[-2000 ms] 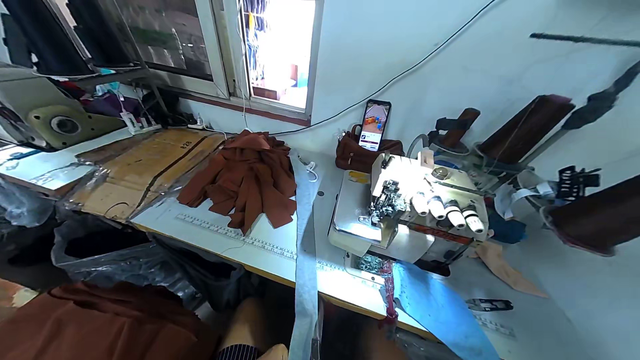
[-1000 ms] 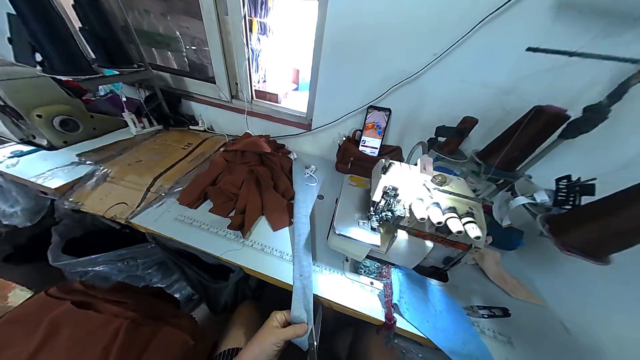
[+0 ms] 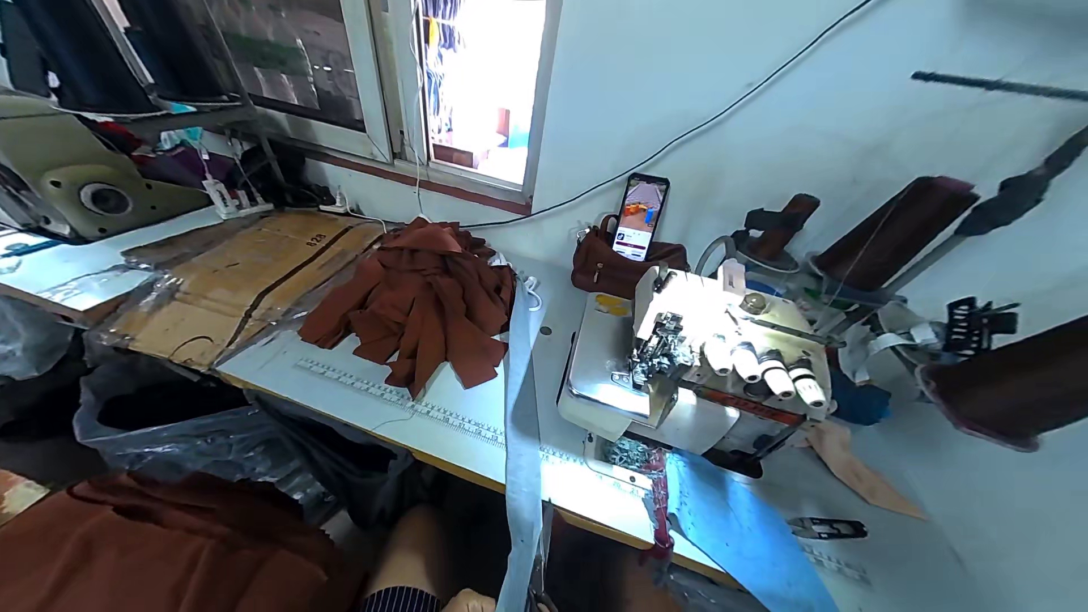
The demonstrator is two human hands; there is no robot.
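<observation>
A long pale grey-blue fabric strip [image 3: 523, 425] runs from the table down past its front edge. At the bottom edge of the view, only the knuckles of my left hand [image 3: 469, 601] show, against the strip's lower part; the fingertips are hidden. Scissors [image 3: 539, 571] point upward along the strip's right side, their blades close to it. A sliver of my right hand [image 3: 548, 604] shows at their handles, mostly cut off by the frame. A pile of rust-brown fabric strips [image 3: 433, 297] lies left of the grey-blue strip's upper end.
An overlock sewing machine [image 3: 705, 357] stands right of the strip. Behind it a phone [image 3: 642, 217] leans on a brown pouch [image 3: 599, 263]. Flattened cardboard [image 3: 255, 272] and a measuring tape [image 3: 408, 403] lie leftward. Brown cloth [image 3: 170, 544] fills the lower left; blue fabric [image 3: 739, 527] lies right.
My left hand came into view holding the grey-blue strip one second ago, and has since moved down to the frame's bottom edge. More of the scissors shows now.
</observation>
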